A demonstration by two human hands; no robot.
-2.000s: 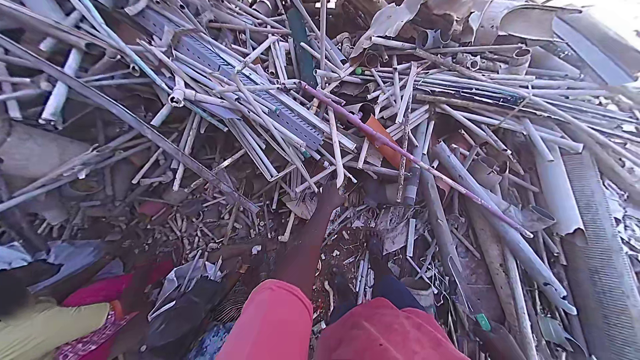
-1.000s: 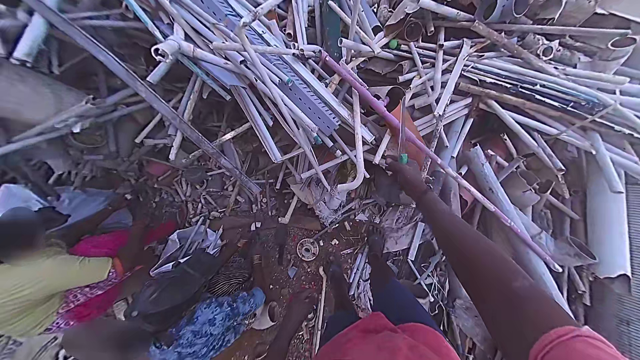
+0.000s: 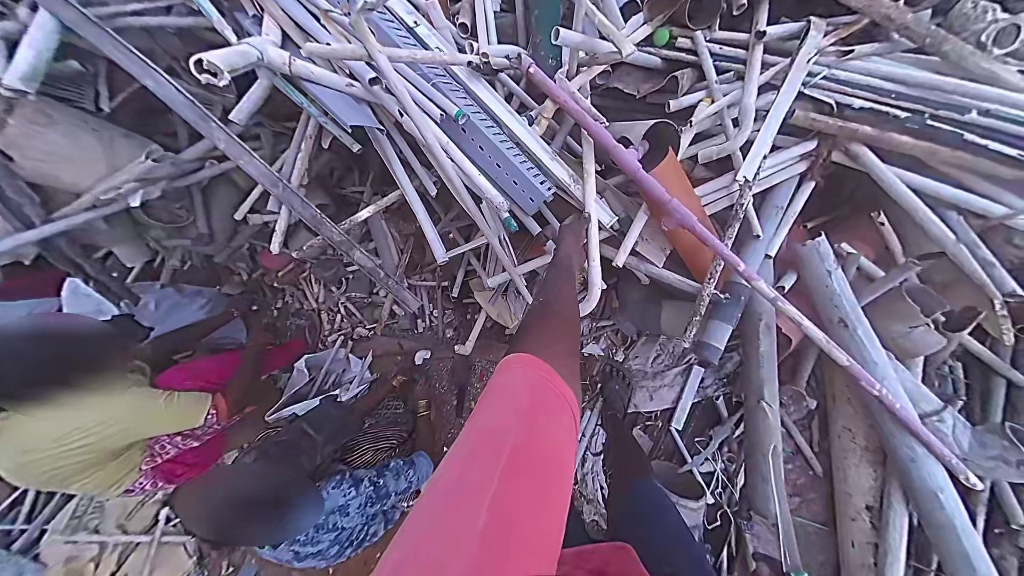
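My left hand (image 3: 570, 234) reaches from the pink-red sleeve into a heap of discarded pipes, at the ends of thin white plastic pipes. It lies just left of a bent white pipe (image 3: 592, 232) and below a slotted grey plastic trunking (image 3: 500, 152); its fingers are too blurred to show a grip. A long purple-pink pipe (image 3: 680, 212) slants down to the right past the hand, in front of an orange piece of pipe (image 3: 680, 208). Several thin pipes with green ends (image 3: 510, 224) lie up and left of the hand. My right hand is out of view.
Two people sit or crouch at the lower left, one in a yellow top (image 3: 104, 436), beside a pale sack (image 3: 320, 384) holding thin pieces. A long grey strip (image 3: 232, 152) crosses the upper left. Thick grey pipes (image 3: 888, 384) lie at the right. Broken pieces litter the ground.
The right arm, stretched over the heap beside the orange piece one second ago, has left the view. My left arm now reaches into the heap. The view has shifted closer to the pipes.
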